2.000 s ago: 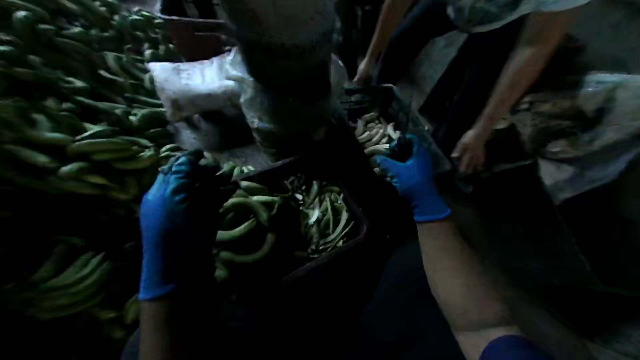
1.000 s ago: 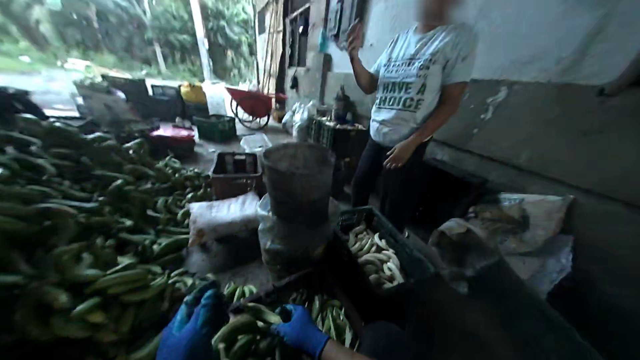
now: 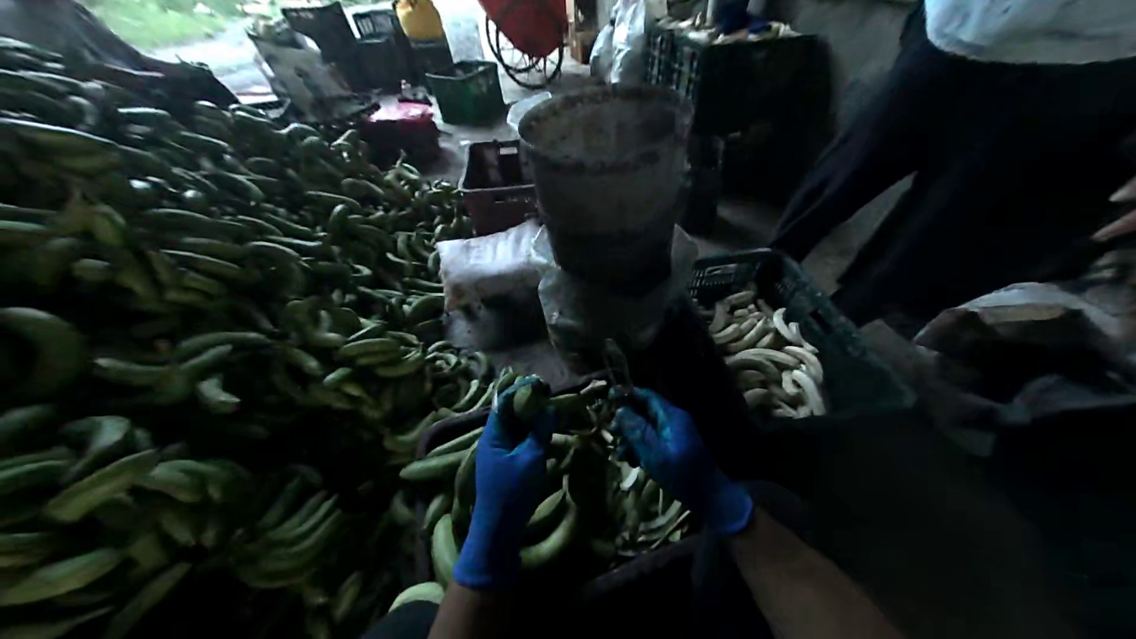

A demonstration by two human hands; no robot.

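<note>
My left hand, in a blue glove, is closed around a green plantain whose far end points right. My right hand, gloved the same, grips a small tool, perhaps a knife or peeler, its blade pointing up beside the plantain; dimness and blur hide its exact kind. Below both hands stands a dark crate holding unpeeled green plantains on the left and peels on the right. Peeled plantains lie in a green plastic crate to the right.
A large heap of green plantains fills the left side. Ahead, a dirty bucket stands on a plastic-wrapped support beside a white sack. Farther back are a reddish crate and a red wheelbarrow. A person stands at right.
My hands have risen from the plantains in the dark crate, the left now holding one. The view has tilted down since one second ago.
</note>
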